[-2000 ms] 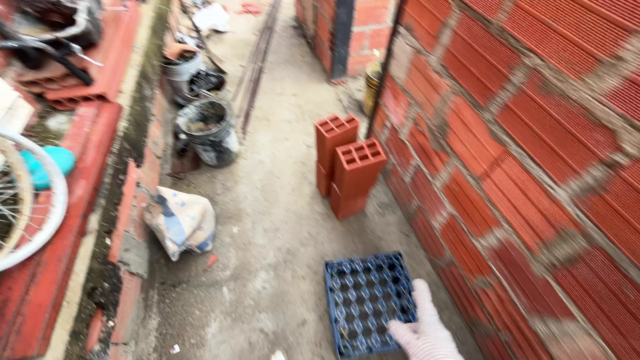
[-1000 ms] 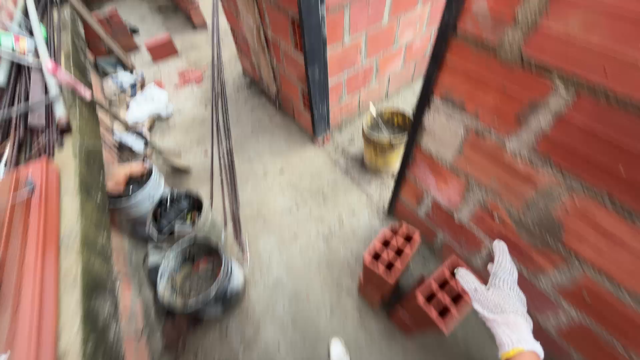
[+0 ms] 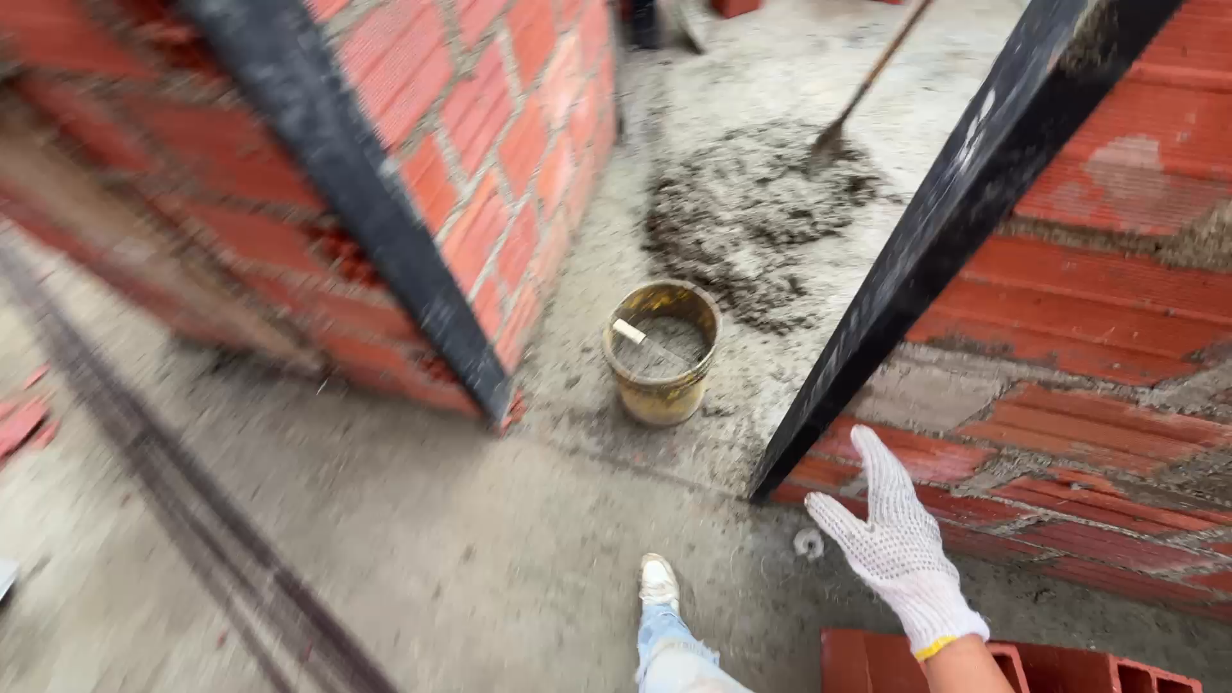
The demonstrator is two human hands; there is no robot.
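My right hand [image 3: 900,539], in a white dotted knit glove with a yellow cuff edge, is held out at the lower right with thumb and fingers apart and nothing in it. Below it, partly behind my forearm, are red hollow clay bricks [image 3: 1049,666]. A yellow bucket [image 3: 662,395] stands in the doorway, with grey mortar and a white-handled tool [image 3: 628,332] inside. Behind the bucket lies a heap of wet mortar [image 3: 741,221], a shovel [image 3: 826,144] stuck in its far side. My left hand is out of view.
Dark metal door posts [image 3: 385,212] [image 3: 924,250] flank the opening, with red brick walls [image 3: 1107,462] on both sides. Long thin rods [image 3: 221,520] lie along the floor at the left, near broken brick pieces [image 3: 21,423]. My shoe [image 3: 658,580] is on the concrete floor.
The view has swung toward the doorway, bringing the mortar heap and shovel into sight. The blue crate and left-side buckets are out of view. My right hand stays empty.
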